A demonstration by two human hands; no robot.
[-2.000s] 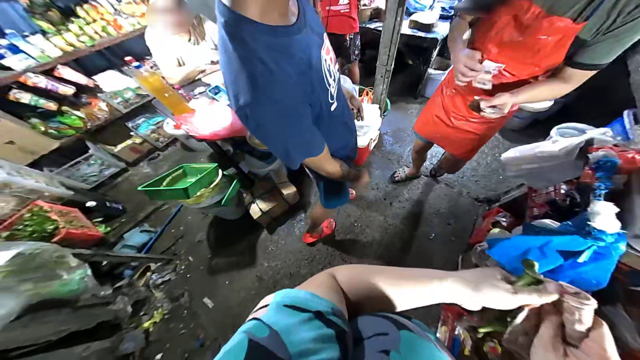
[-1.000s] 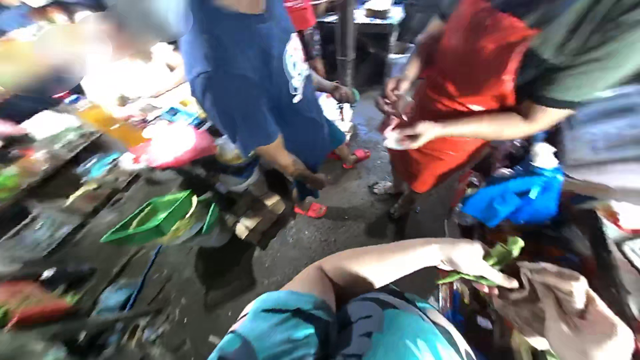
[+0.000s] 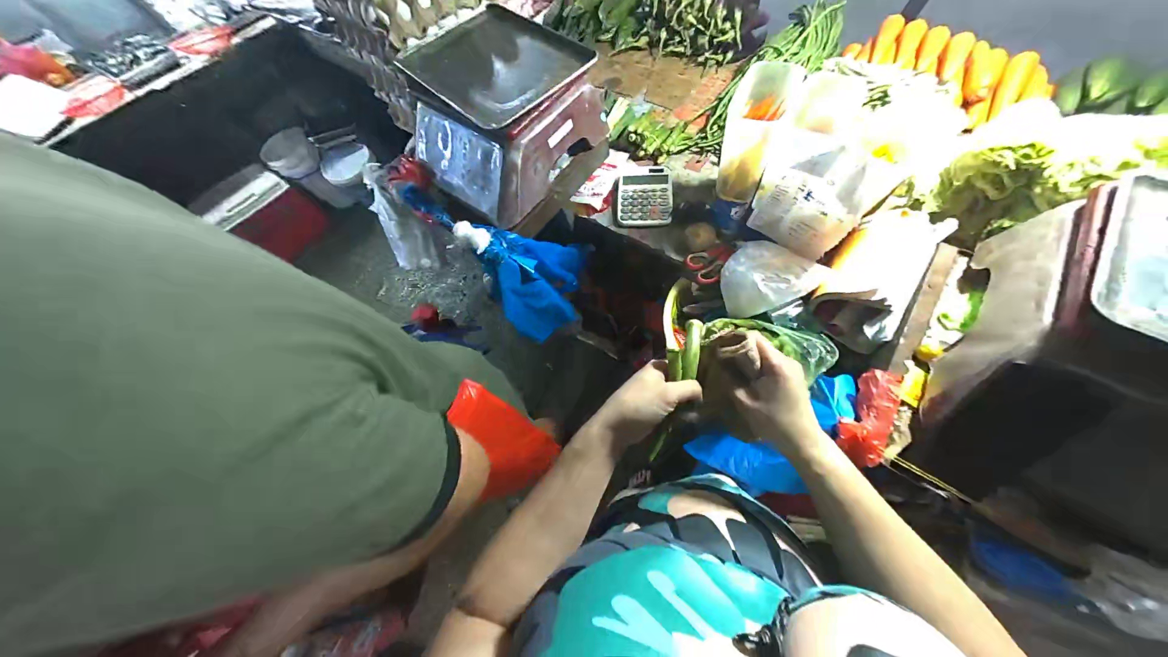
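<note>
My left hand [image 3: 646, 401] is closed around green vegetable stalks [image 3: 691, 351], which stick up above the fist and hang down below it. My right hand [image 3: 765, 388] grips brownish crumpled paper money [image 3: 741, 351], seemingly banknotes, close beside the stalks. Just beyond my right hand lies a clear plastic bag with green contents [image 3: 803, 347]. Blue plastic bags [image 3: 753, 464] are below the hands, with a red plastic bag [image 3: 871, 420] to their right.
A weighing scale [image 3: 506, 119], a calculator [image 3: 644, 197], red-handled scissors [image 3: 707, 265] and carrots [image 3: 967, 68] are ahead. Another scale [image 3: 1077, 292] stands at right. A person in a green shirt [image 3: 228, 392] stands close at left.
The view has swung far right, onto the vegetable stall. The green stalks are now upright in my left hand; a second ago the greens lay sideways. The green-shirted person now appears on the left.
</note>
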